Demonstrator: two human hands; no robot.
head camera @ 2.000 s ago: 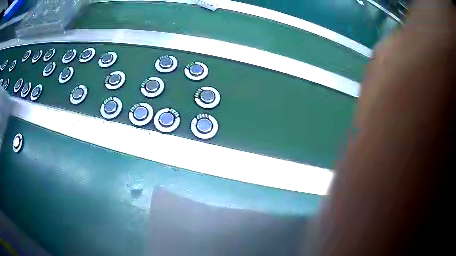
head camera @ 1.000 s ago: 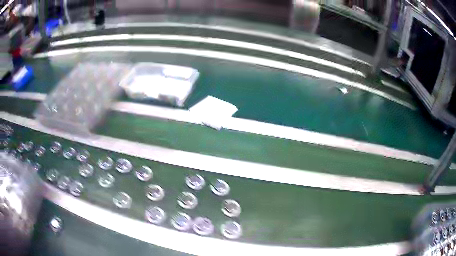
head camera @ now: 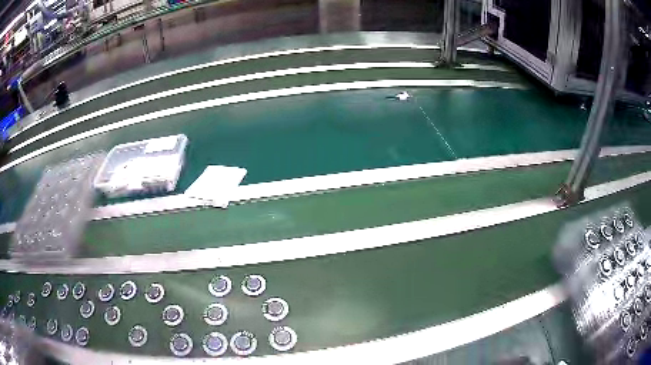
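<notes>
No hand is clearly in view; a small dark blue patch at the bottom right corner is too little to name. Round components (head camera: 215, 314) with silver-white rings and blue-grey centres stand in loose rows on the green belt (head camera: 400, 285) at lower left. A clear blister tray (head camera: 592, 285) full of ringed parts is at the right edge, cut off by it. Part of another clear, glaring tray (head camera: 10, 346) shows at the bottom left corner. A cloudy clear tray (head camera: 57, 207) lies across the rails at far left.
A clear box (head camera: 143, 165) with pale contents and a white card (head camera: 218, 184) lie beyond the belt. Silver-white rails run across. A metal post (head camera: 596, 121) stands at right by a machine frame (head camera: 532, 43). A small white scrap (head camera: 403, 95) lies at the back. A blue object (head camera: 10, 122) is at far left.
The large blurred shape at right, seen two seconds ago, is gone. The view has lifted and turned right, showing more of the filled tray. The loose parts keep their layout.
</notes>
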